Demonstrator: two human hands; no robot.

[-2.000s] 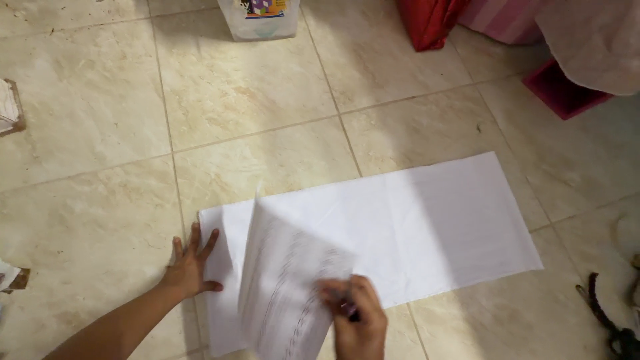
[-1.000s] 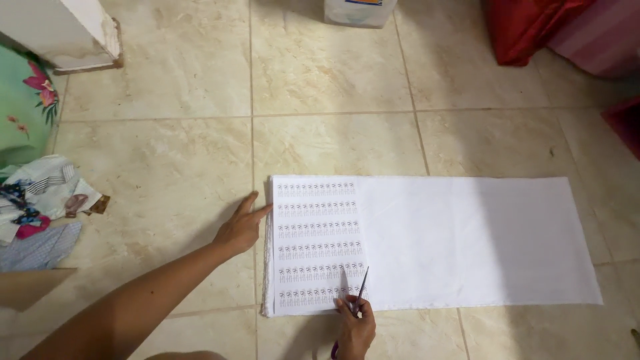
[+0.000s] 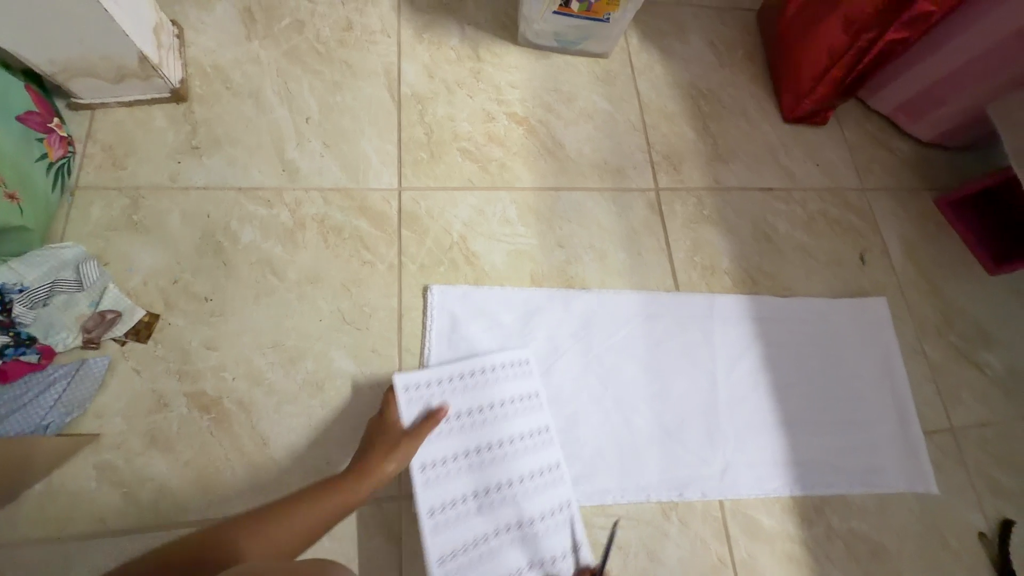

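Note:
A long piece of white fabric (image 3: pixel 656 392) lies on the tiled floor, its left edge showing layers. My left hand (image 3: pixel 392 444) grips the left edge of a white sheet of paper (image 3: pixel 488 456) printed with rows of small marks, thumb on top. The paper is over the lower left part of the fabric and reaches past its near edge. Scissors (image 3: pixel 610 544) stand with blades apart at the bottom edge of the view, by the paper's lower right corner. Only a fingertip or so of my right hand (image 3: pixel 588 571) shows at the scissors; the rest is out of frame.
Fabric scraps (image 3: pixel 60 312) lie at the left, near a green floral cloth (image 3: pixel 28 160) and a pillar base (image 3: pixel 120 64). A translucent plastic container (image 3: pixel 576 32) stands at the top. A red bag (image 3: pixel 840 56) and a dark pink box (image 3: pixel 988 220) are at the right.
The printed paper lay flat along the fabric's left end a second ago; now it is tilted and nearer to me, in my left hand. My right hand has moved down, mostly out of view.

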